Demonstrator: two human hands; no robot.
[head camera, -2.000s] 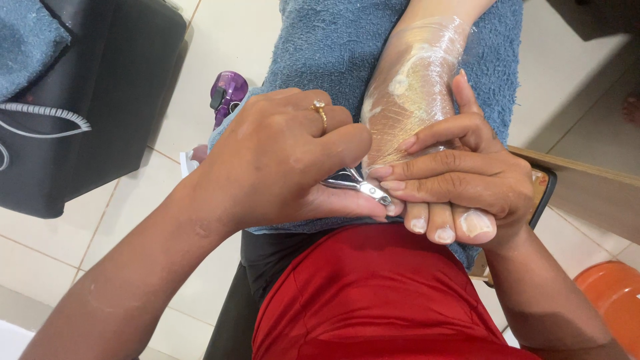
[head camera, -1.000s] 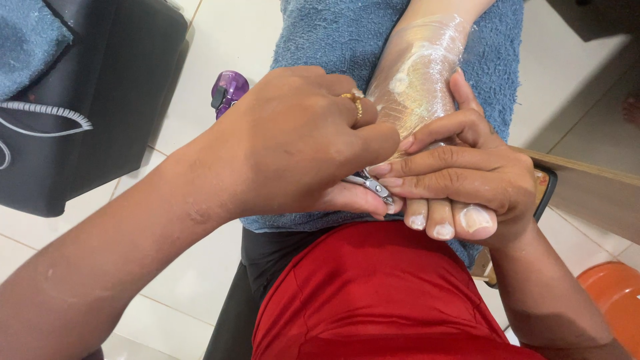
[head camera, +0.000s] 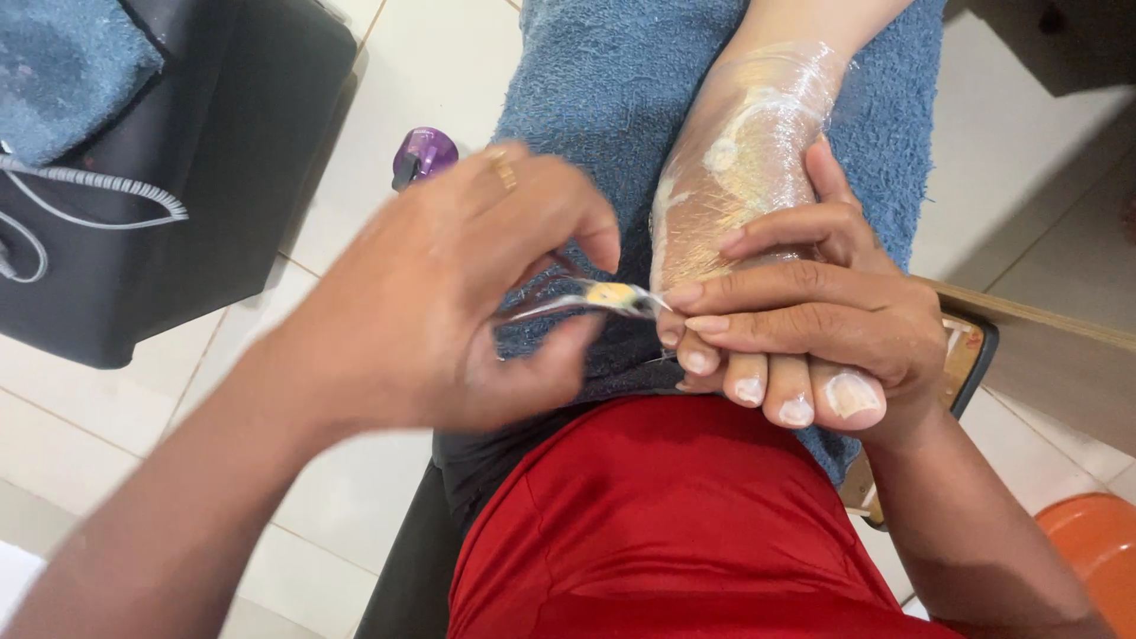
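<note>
My left hand (head camera: 444, 284), a ring on one finger, holds a metal cuticle nipper (head camera: 612, 295). The nipper is motion-blurred, its handles against my palm and my thumb and index finger spread around it. Its tip lies beside the smaller toes of a bare foot (head camera: 754, 169), close to my right fingertips. Clear plastic film wraps that foot over white cream, and white residue shows on the toenails. My right hand (head camera: 825, 293) grips the foot near the toes, fingers across it; the thumb is mostly hidden beneath the toes.
A blue towel (head camera: 595, 106) lies under the foot. A black box or cart (head camera: 231, 160) at the left bears another blue towel (head camera: 67, 75) and a coiled cable (head camera: 98, 173). A purple object (head camera: 426, 155) is beyond my left hand. An orange basin (head camera: 1092, 550) stands lower right.
My left hand has pulled back to the left from the toes with the nipper, and its thumb and fingers have spread. My right hand stays on the foot.
</note>
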